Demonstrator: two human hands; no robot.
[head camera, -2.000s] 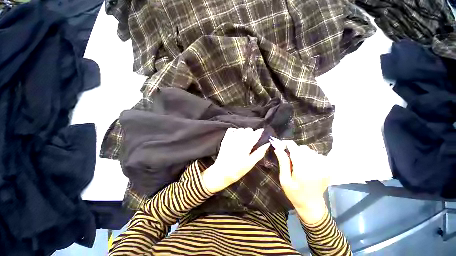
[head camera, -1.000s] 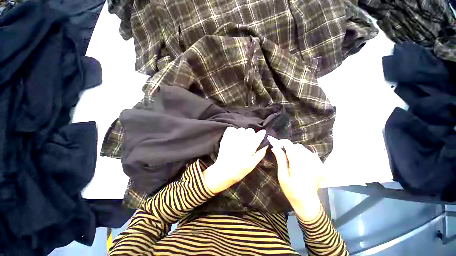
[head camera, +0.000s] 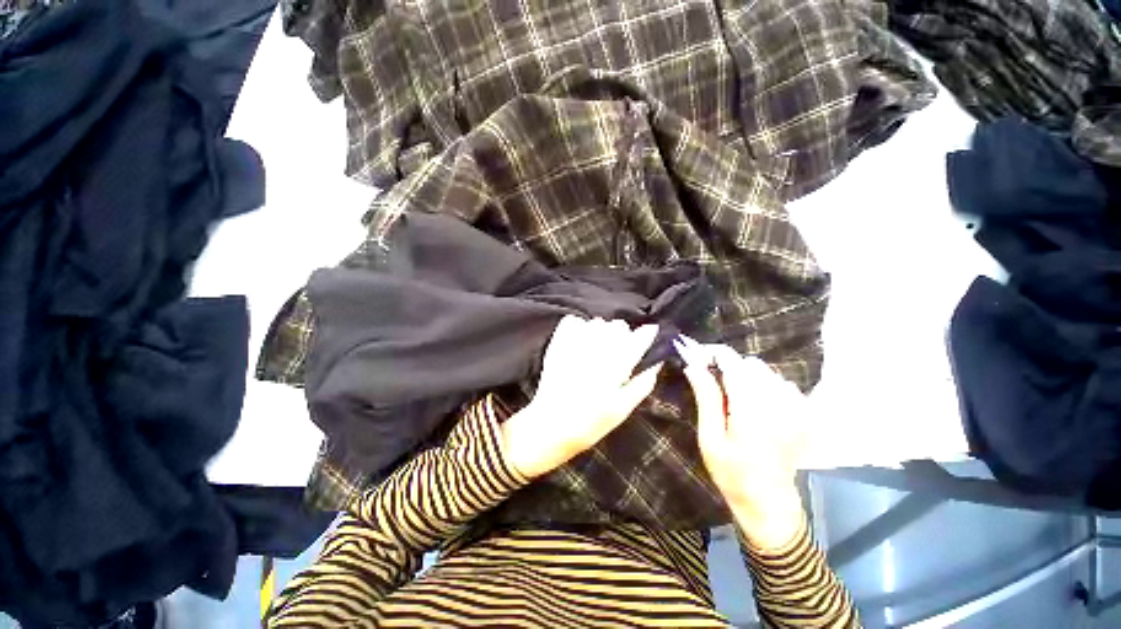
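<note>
A brown plaid garment with cream check lines lies across the table in front of me. Its plain dark lining is bunched at centre left. My left hand pinches the cloth where the dark lining meets the plaid. My right hand is close beside it, thumb and fingertips together at the fold. A small pale tip and a reddish sliver show at the right fingers; the tool itself is mostly hidden, so I cannot tell its shape. The fingertips are overexposed.
Navy garments hang and lie at the left and at the right. A greyer plaid garment is crumpled at upper right. The white tabletop shows between the piles. A blue-grey floor shows below the table's near edge.
The view has shifted slightly. My right fingertips have moved a little away from the left ones and back at the fold. My left hand keeps its pinch on the cloth.
</note>
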